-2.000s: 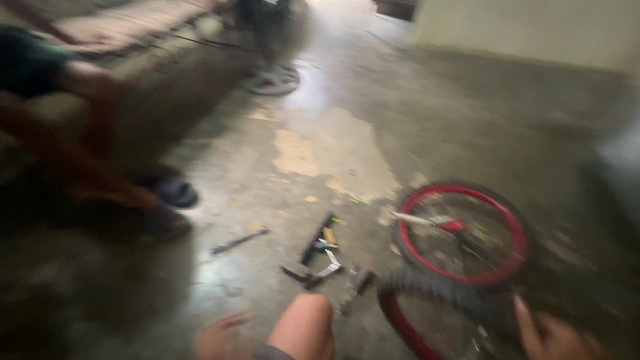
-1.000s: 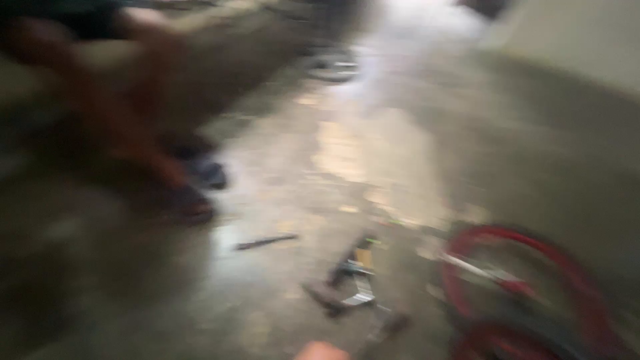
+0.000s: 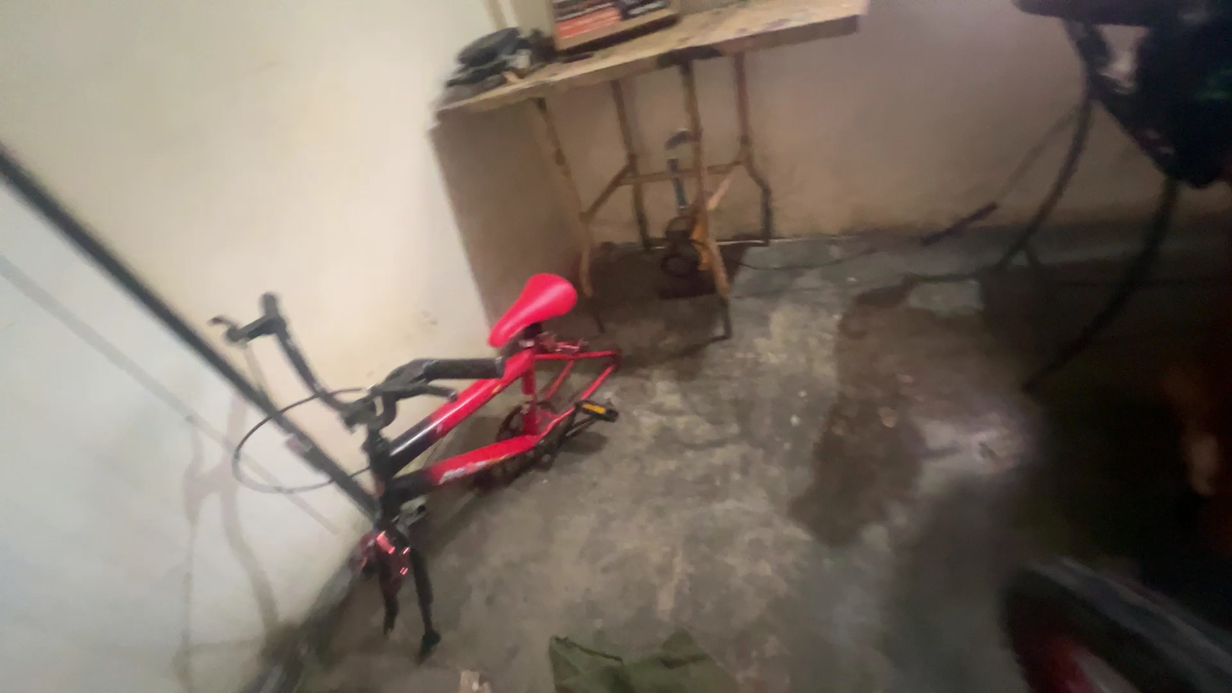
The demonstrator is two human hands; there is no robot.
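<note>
Neither of my hands shows in the head view now. A red and black bicycle frame (image 3: 481,452) without wheels stands against the pale wall at the left, with a red saddle (image 3: 535,308), black handlebars (image 3: 371,399) and a pedal (image 3: 597,411) with an orange reflector. Its black fork (image 3: 423,602) points down at the floor. Part of a bicycle wheel (image 3: 1107,626) with a dark tyre and red rim is at the bottom right, blurred. A piece of green cloth (image 3: 635,669) lies at the bottom edge.
A table (image 3: 664,53) with thin metal legs stands by the back wall, bearing a box (image 3: 611,19) and dark items. Under it is what looks like a floor pump (image 3: 680,221). A dark pole (image 3: 192,327) slants down to the frame. Dark curved legs of something (image 3: 1155,241) stand at the right.
The view has swung far round, from the floor with tools, wheels and a seated person's legs to the bicycle frame by the wall. My hands, visible two seconds ago, are out of view.
</note>
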